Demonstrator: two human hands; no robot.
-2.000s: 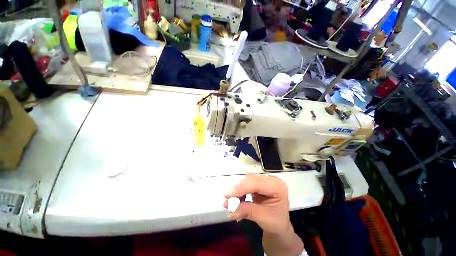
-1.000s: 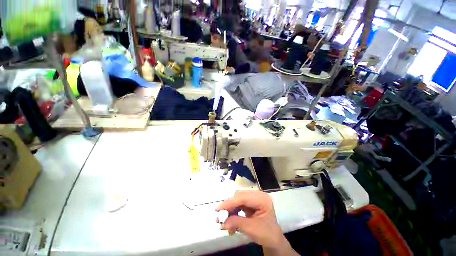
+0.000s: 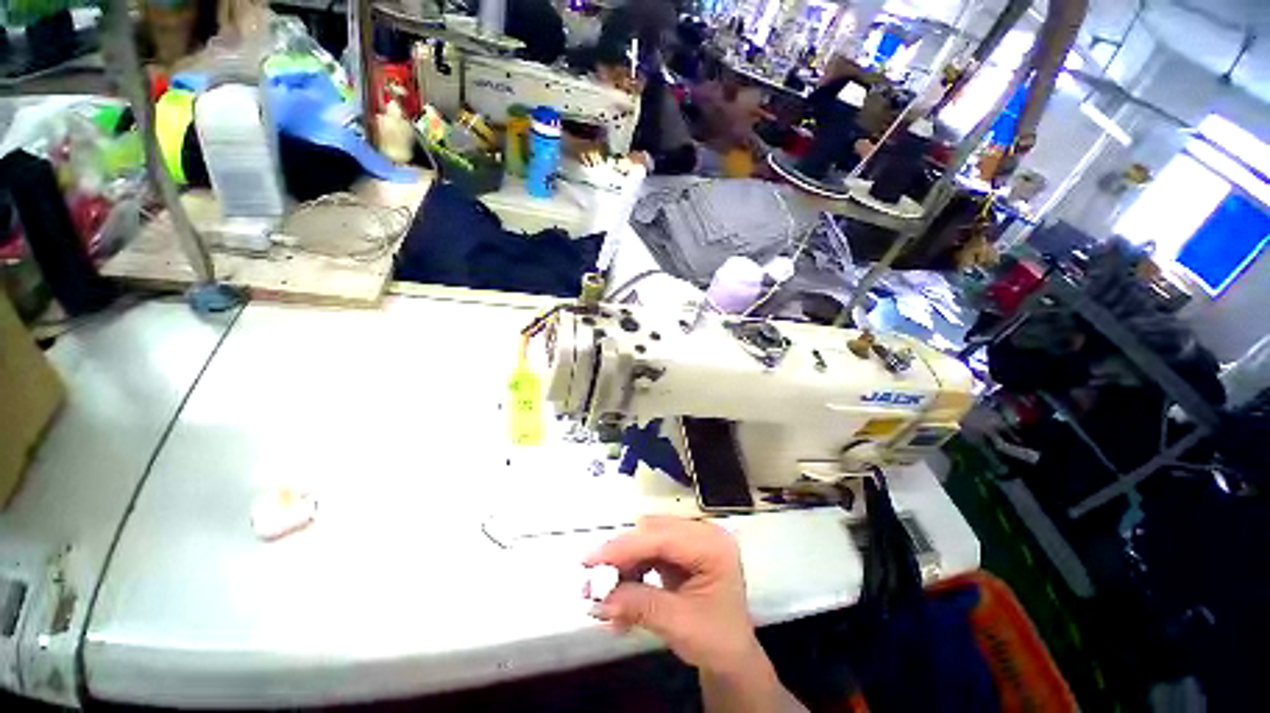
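Observation:
My right hand [image 3: 683,592] is held above the front of the white table, thumb and finger pinching a small white piece [image 3: 603,582]. The lockstitch sewing machine [image 3: 780,383] marked JACK stands behind the hand. A yellow-green tag [image 3: 525,405] hangs at its head. Navy scraps [image 3: 655,451] lie beside the needle area. A dark smartphone [image 3: 719,463] rests under the machine arm. My left hand is not in the picture.
A faint pale round item [image 3: 283,513] lies on the table's left part. An orange crate [image 3: 1024,641] with navy pieces is at lower right. A navy cloth pile [image 3: 488,251] and a blue bottle [image 3: 543,156] are at the back. Lilac thread cone [image 3: 734,284] behind the arm.
The view has tilted and shifted. My right hand appears a little further left in the picture, still pinching the white piece. The machine, phone and scraps look the same.

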